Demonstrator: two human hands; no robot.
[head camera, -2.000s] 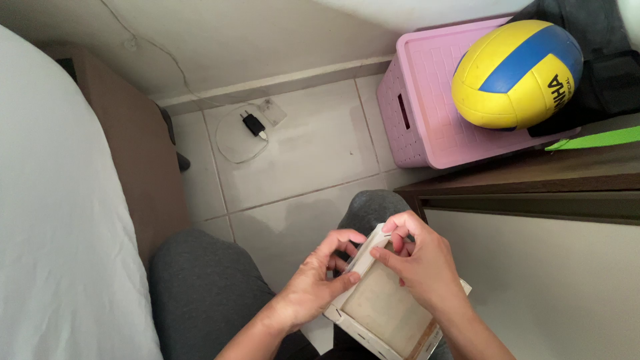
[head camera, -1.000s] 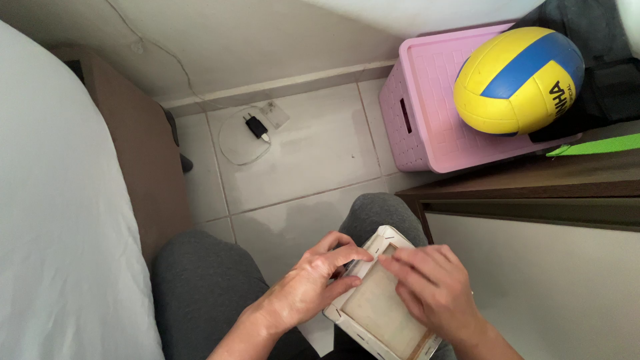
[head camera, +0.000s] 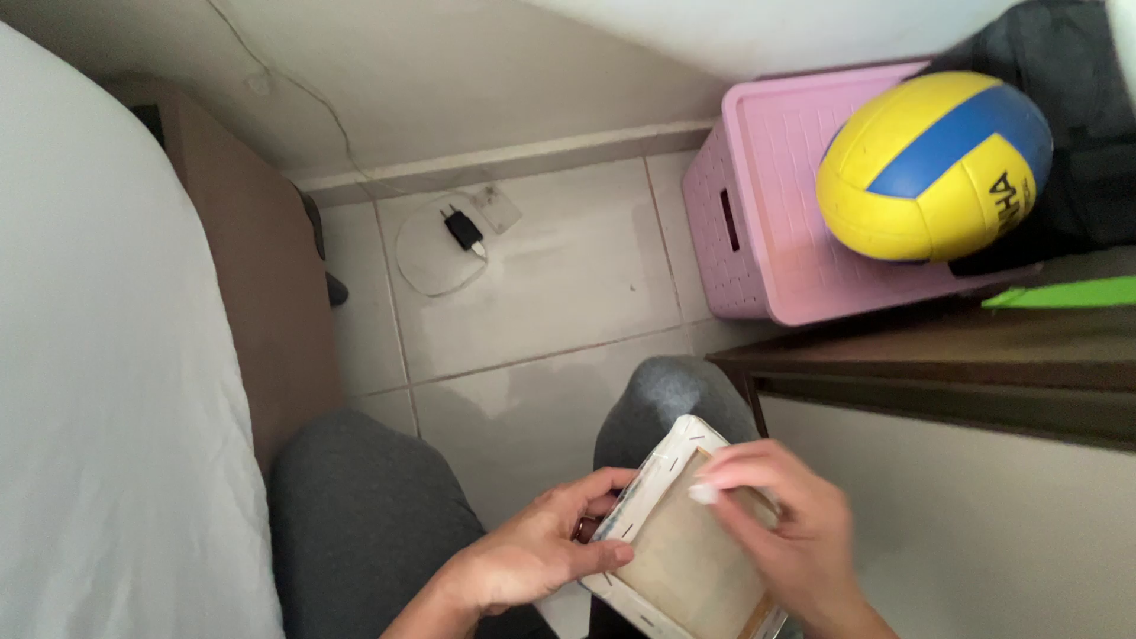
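A small stretched canvas (head camera: 692, 568) lies back side up, tilted over my right knee, with staples along its folded white edges and a strip of wooden frame showing. My left hand (head camera: 550, 541) grips its left edge, the thumb on the stapled border and the fingers beneath. Above the canvas back, my right hand (head camera: 781, 524) pinches a small white piece (head camera: 704, 493) between thumb and fingertips; what the piece is made of, I cannot tell.
A pink plastic storage box (head camera: 754, 222) bears a yellow and blue volleyball (head camera: 932, 169). On the tiled floor lies a black charger plug (head camera: 463, 229) with a white cable. A bed with a white sheet (head camera: 106, 382) is at left, dark wooden furniture (head camera: 932, 373) at right.
My right hand has come off the upper left edge of the canvas and is over its back, pinching a small white piece. My left hand has slid lower along the edge.
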